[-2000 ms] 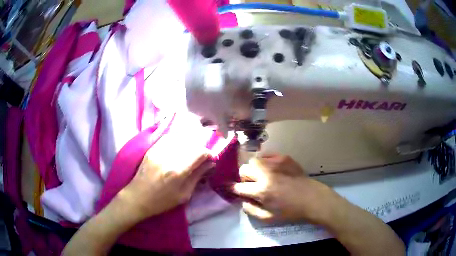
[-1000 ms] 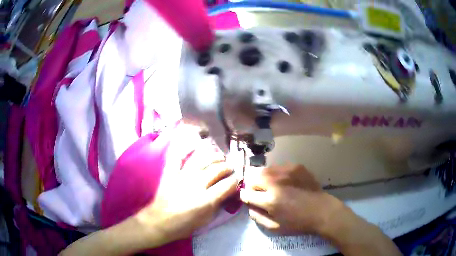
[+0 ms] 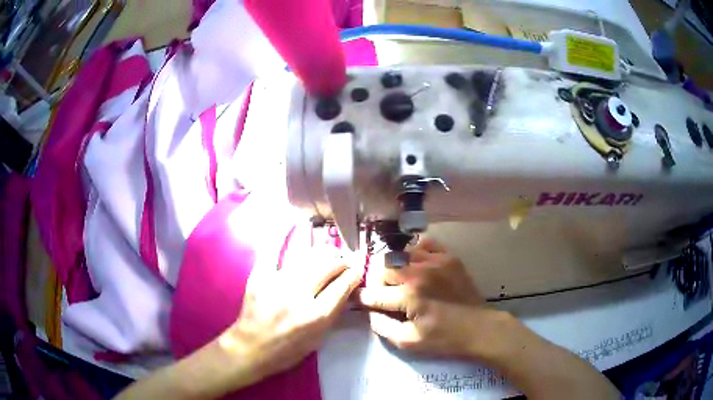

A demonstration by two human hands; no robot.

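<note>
The garment, magenta-pink outside (image 3: 211, 273) with pale lilac-white inside panels (image 3: 117, 187), lies in a large heap left of the sewing machine (image 3: 500, 156). My left hand (image 3: 289, 305) rests on the garment with its fingertips just in front of the needle area (image 3: 371, 238). My right hand (image 3: 426, 301) is bent, its fingers against a small pink edge (image 3: 366, 269) beside my left fingertips. Both hands hold this edge near the presser foot. Lamp glare hides the exact contact of the fingertips and the needle.
An upright pink tube (image 3: 301, 47) stands on the machine head. A blue tube (image 3: 446, 35) runs behind it to a box with a yellow label (image 3: 590, 55). A printed ruler scale (image 3: 461, 383) marks the white table's front edge. Orange-yellow tape (image 3: 55, 289) runs at far left.
The pink edge between my hands is smaller in view than two seconds ago. My hands have come closer together at the needle. The pink cloth beside my left hand bulges rounder.
</note>
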